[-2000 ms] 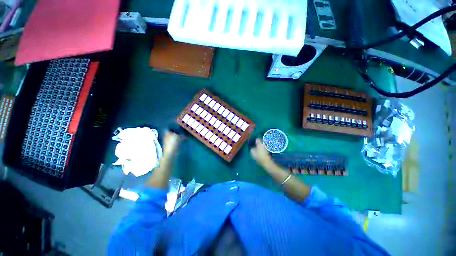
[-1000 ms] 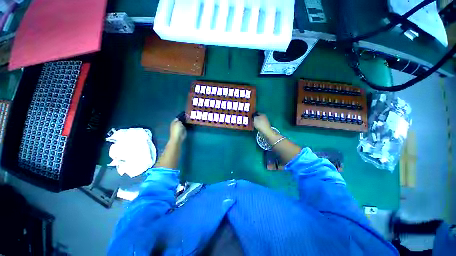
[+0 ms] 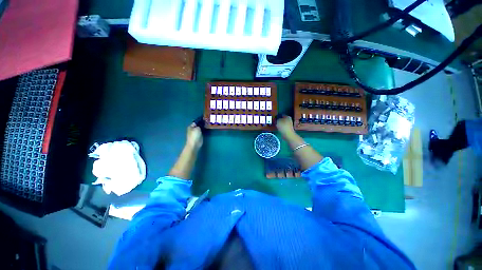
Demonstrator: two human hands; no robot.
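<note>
A reddish-brown three-row jig of white pieces lies squarely on the green mat. My left hand holds its lower left corner and my right hand holds its lower right corner. Both hands wear black coverings on the fingertips. The three-row jig of black parts lies close to its right. The round screw dish is just below the white-piece jig. The dark single-row loading jig lies lower right, partly hidden under my right forearm.
A white slotted tray overhangs the back. A brown board and a white device are behind. A white crumpled heap and black parts bin are left. A clear bag and a person's leg are right.
The white-piece jig was tilted with my hands near it. My hands took hold, straightened it, and it now sits beside the black-parts jig. A leg has come into view at right.
</note>
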